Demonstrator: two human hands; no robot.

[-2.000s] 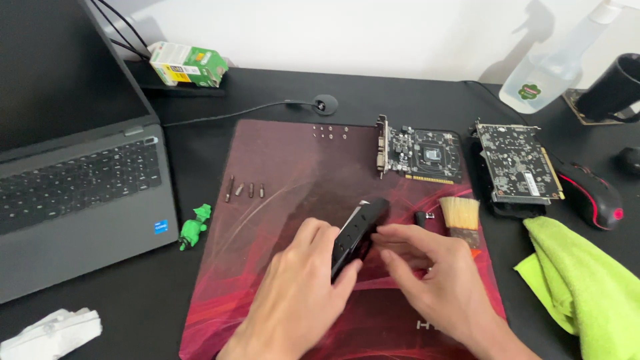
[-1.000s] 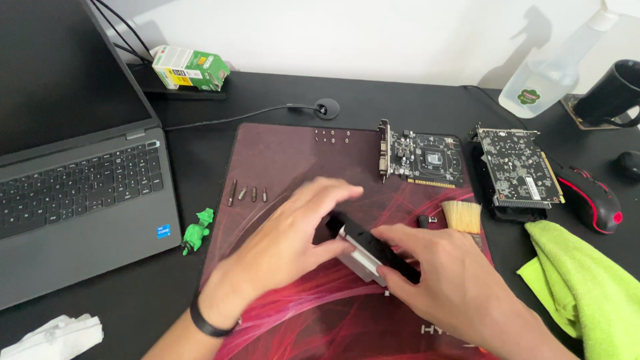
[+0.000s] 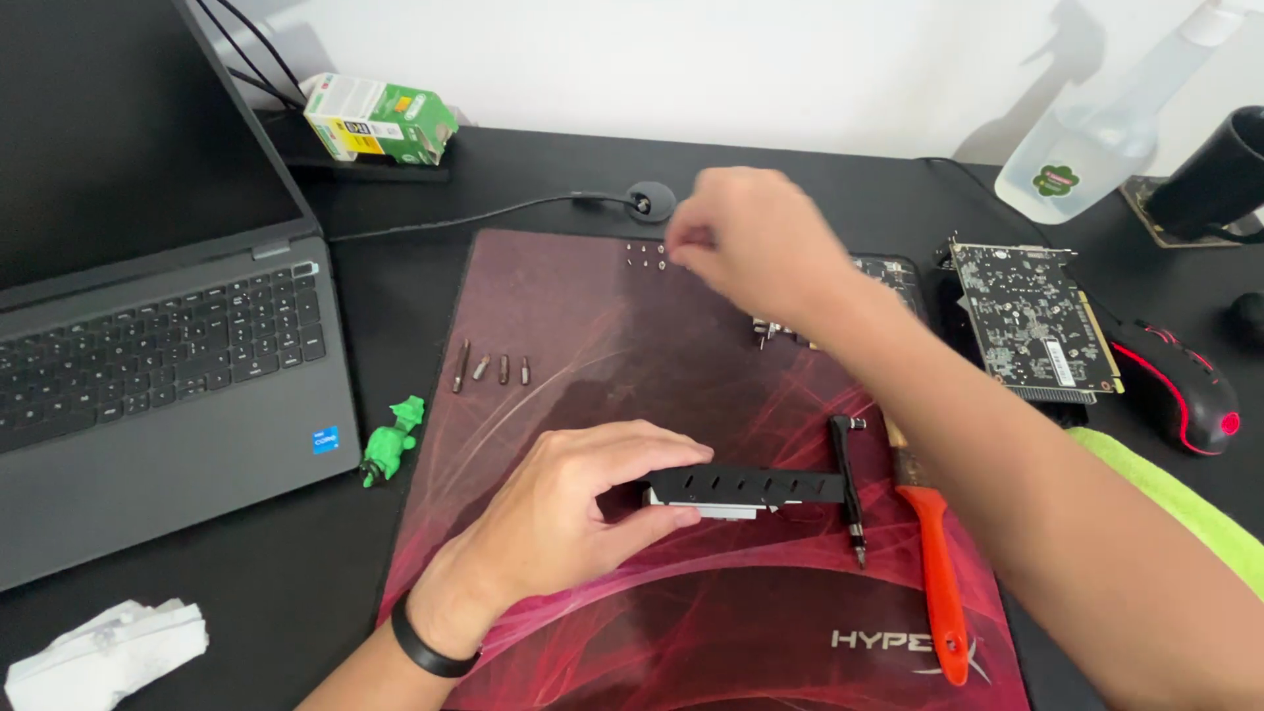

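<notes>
My left hand (image 3: 592,504) grips the left end of a black graphics card shroud with a silver heatsink (image 3: 755,489), standing on edge on the HyperX desk mat (image 3: 592,395). Over the mat's back edge is my right hand (image 3: 750,232), fingertips pinched beside several small screws (image 3: 646,257); whether they hold one cannot be told. A black angled screwdriver (image 3: 847,489) lies at the shroud's right end. Several driver bits (image 3: 504,369) lie at the left of the mat. My right forearm partly hides a graphics card circuit board (image 3: 889,272) and a brush with an orange handle (image 3: 938,583).
A laptop (image 3: 168,395) and green figurine (image 3: 392,439) are at left. Further right lie another circuit board (image 3: 1037,316), a mouse (image 3: 1180,385) and a green cloth (image 3: 1175,504). A spray bottle (image 3: 1076,148), a mug (image 3: 1210,178) and a carton (image 3: 380,118) stand behind; crumpled tissue (image 3: 109,652) lies front left.
My right hand has left the shroud and moved up to the screws. The shroud, tilted in both hands before, now stands level in my left hand. The screwdriver and the brush's orange handle have come into sight.
</notes>
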